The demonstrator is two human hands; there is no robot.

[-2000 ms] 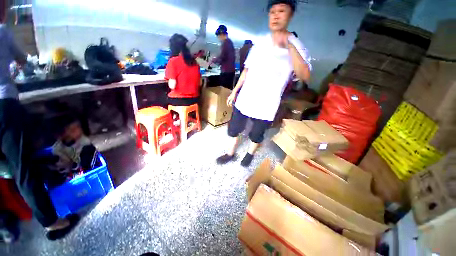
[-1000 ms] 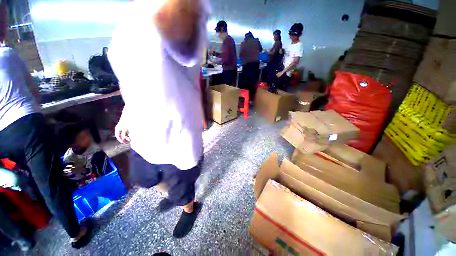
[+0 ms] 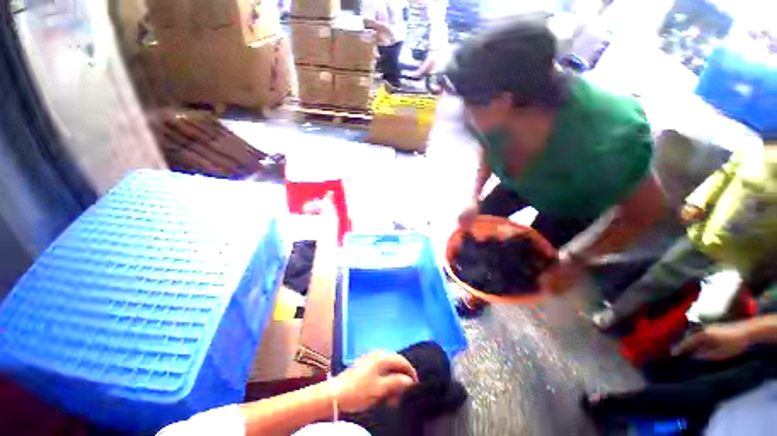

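Note:
My left hand (image 3: pixel 379 381) is at the bottom centre, its fingers curled against a soft black bundle (image 3: pixel 430 368). It seems to grip the bundle's left side; blur hides the exact hold. The bundle lies at the near edge of an open blue crate (image 3: pixel 451 334), whose blue inside shows. Left of that crate is a narrow open cardboard carton (image 3: pixel 319 298) with black goods and a yellow item. My right hand is not in view.
A large ribbed blue crate (image 3: pixel 145 281) is at left, beside the carton. A red container (image 3: pixel 319 200) stands behind. A person in green (image 3: pixel 596 153) bends over an orange basin (image 3: pixel 464 285) of black pieces. Another person's hand (image 3: pixel 720 341) is at right. Stacked cartons (image 3: pixel 332 51) stand farther back.
The view has swung from the room with benches and flattened cartons to the crates close in front. My left hand and the black bundle have come into view.

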